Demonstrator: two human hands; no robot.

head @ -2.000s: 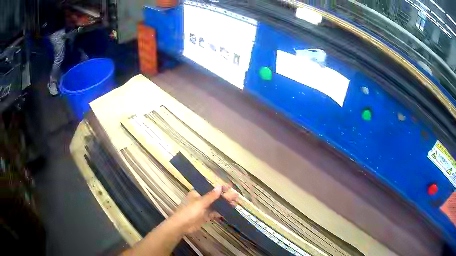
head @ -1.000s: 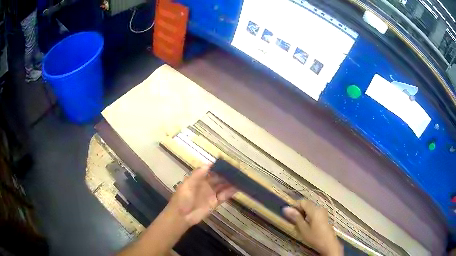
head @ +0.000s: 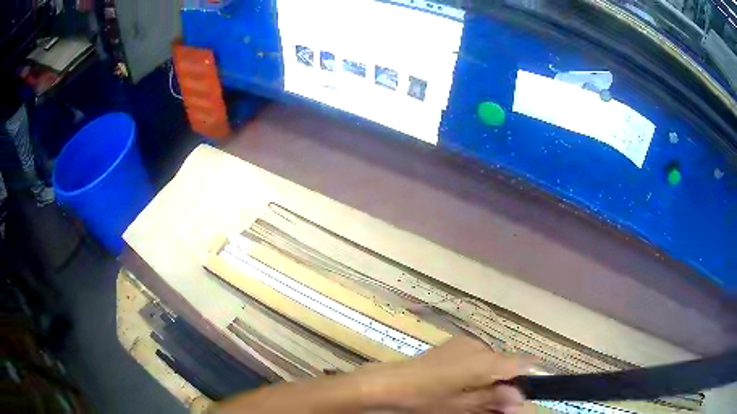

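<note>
My left hand [head: 477,373], its forearm coming in from the bottom left, grips the end of a flat black strip or bundle of strips [head: 638,382]. The strip runs right, out of the picture. My right hand is not in view. The long cutting die [head: 311,303], yellowish with a pale band, lies on the cream sheet [head: 190,190]; my left hand and the strip cover part of its right portion. Thin slits and narrow ribbons show in the sheet on both sides of the die.
Dark cut strips [head: 202,356] lie on the pale wooden edge board [head: 133,327] at lower left. The mauve pad [head: 388,186] runs behind the sheet to the blue press beam [head: 566,154]. An orange guard [head: 202,93] and a blue bin [head: 101,182] stand left. A person's leg shows far left.
My left hand has moved right along the die with the black strip. My right hand, on the strip a second ago, has left the picture. The strip now reaches the right edge.
</note>
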